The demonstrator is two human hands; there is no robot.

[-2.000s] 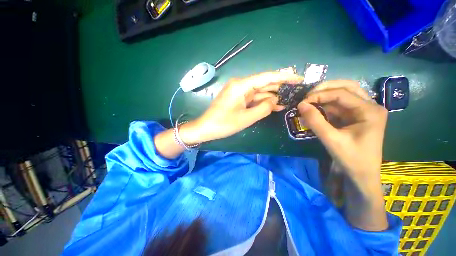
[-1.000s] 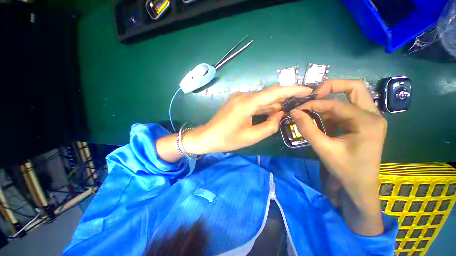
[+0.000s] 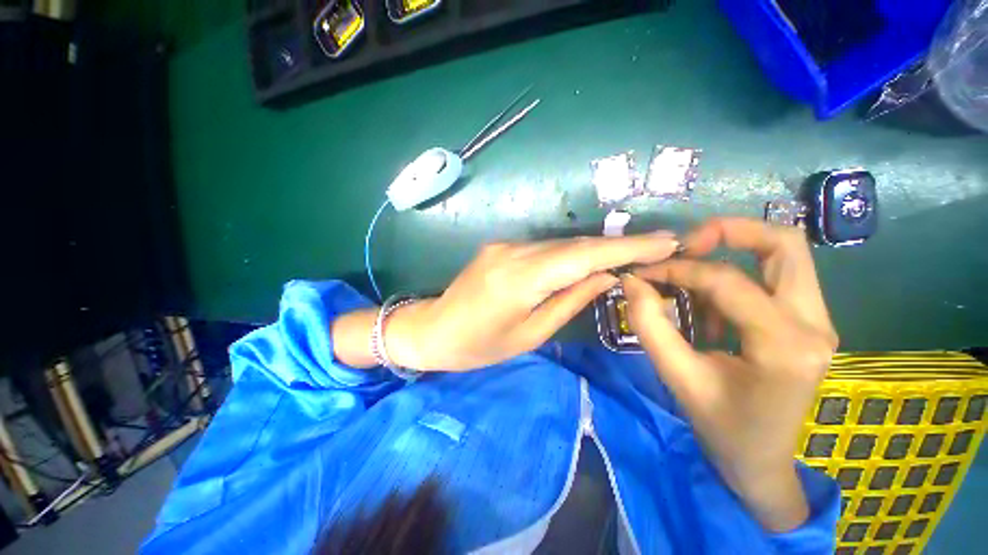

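A watch housing [image 3: 615,326] with a shiny rim and yellow inside is at the bench's front edge, partly under my fingers. My left hand [image 3: 493,306] reaches over its upper side, fingers stretched and close together. My right hand [image 3: 748,320] has its thumb over the housing and its bent fingertips meeting my left fingertips. Only a small dark bit shows between the fingertips; whether they grip the circuit board is hidden. Two silver-white boards, one on the left [image 3: 614,178] and one on the right [image 3: 673,171], and a small white piece [image 3: 616,223] lie beyond the hands.
A dark back cover [image 3: 844,207] lies right. Tweezers [image 3: 501,126] lie by a pale blue cord clip [image 3: 426,179]. A black parts tray [image 3: 477,51] is at the far left, a blue bin [image 3: 823,92] and clear bag [image 3: 964,71] far right, and a yellow grid tray [image 3: 905,417] near right.
Both hands and the housing have moved nearer to my body. The dark speckled board seen between my fingertips is now almost hidden. The small white piece has come into view.
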